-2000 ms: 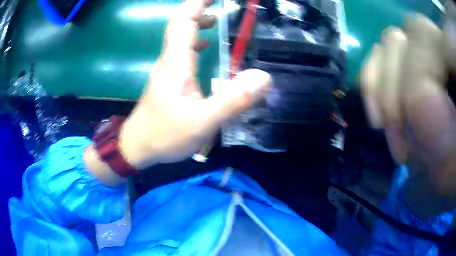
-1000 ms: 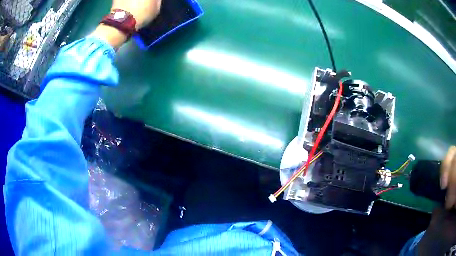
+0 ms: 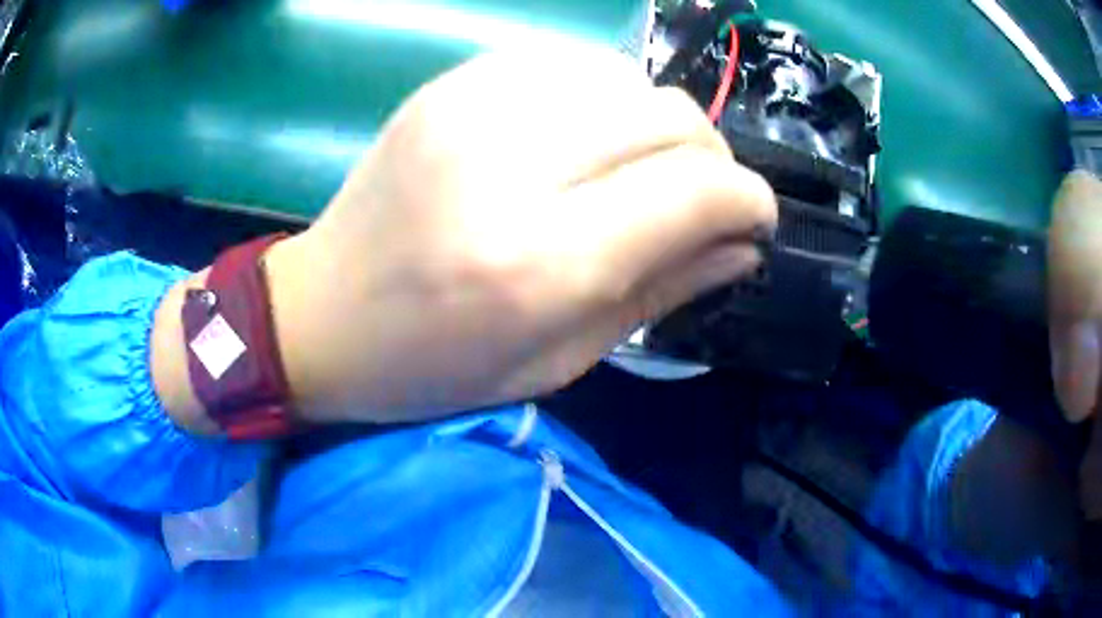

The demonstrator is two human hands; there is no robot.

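Observation:
My left hand [image 3: 508, 229] is large in the middle, with its fingertips bent together at the black block [image 3: 773, 308] of the device. Whether they pinch anything is hidden. The hand covers the device's left side. My right hand [image 3: 1076, 302], cut off by the right edge, is closed on the thick black electric screwdriver [image 3: 961, 278], just right of the device. Its bit is not visible. The ribbed lens assembly [image 3: 786, 73] is at the device's top end. Part of the red lead [image 3: 729, 73] shows beside it. The white base [image 3: 662, 365] shows below.
The glossy green bench [image 3: 242, 109] lies behind my hands. A small blue piece [image 3: 175, 5] shows at the top edge. A black cord [image 3: 834, 501] runs across the lower right. Clear plastic [image 3: 42, 151] is at the far left.
My left hand has come from the blue bin at the upper left to the device. The device sits higher and further left in view. The screwdriver shows more fully and closer to it.

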